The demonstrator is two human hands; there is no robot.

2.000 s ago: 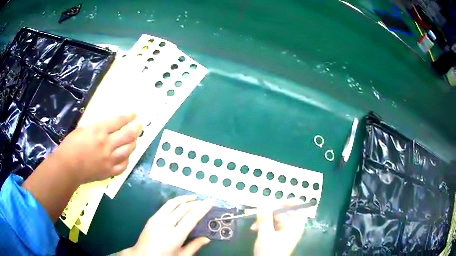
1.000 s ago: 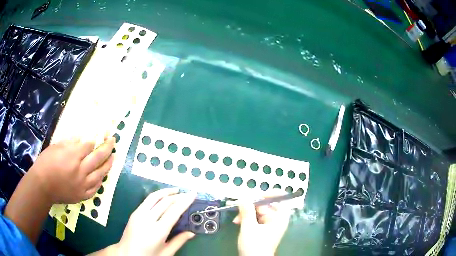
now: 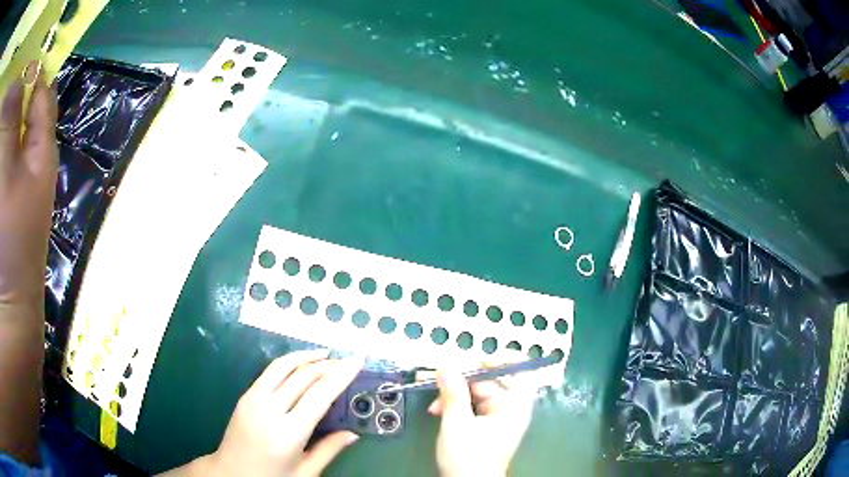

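My left hand [image 3: 284,415] holds a flat black part [image 3: 373,424] at the bottom centre by its left side. Three shiny metal rings show on the part. My right hand [image 3: 484,415] holds dark tweezers [image 3: 503,368] slanting down to the left, with the tips at the upper ring. A white die-cut sheet [image 3: 410,312] with two rows of round holes lies just beyond both hands. My right hand and the tweezers overlap its lower right corner.
Another person's hand [image 3: 26,177] holds a yellowish dotted strip [image 3: 70,37] at upper left. Stacked die-cut sheets [image 3: 168,205] lie beside the left blister tray [image 3: 107,107]. Two loose rings [image 3: 564,238] and a white-barrelled pen-like tool [image 3: 626,238] lie by the right tray [image 3: 694,321].
The other person's hand has moved left and up from the stacked sheets, lifting a strip. The view has shifted slightly. My hands stay on the part and tweezers.
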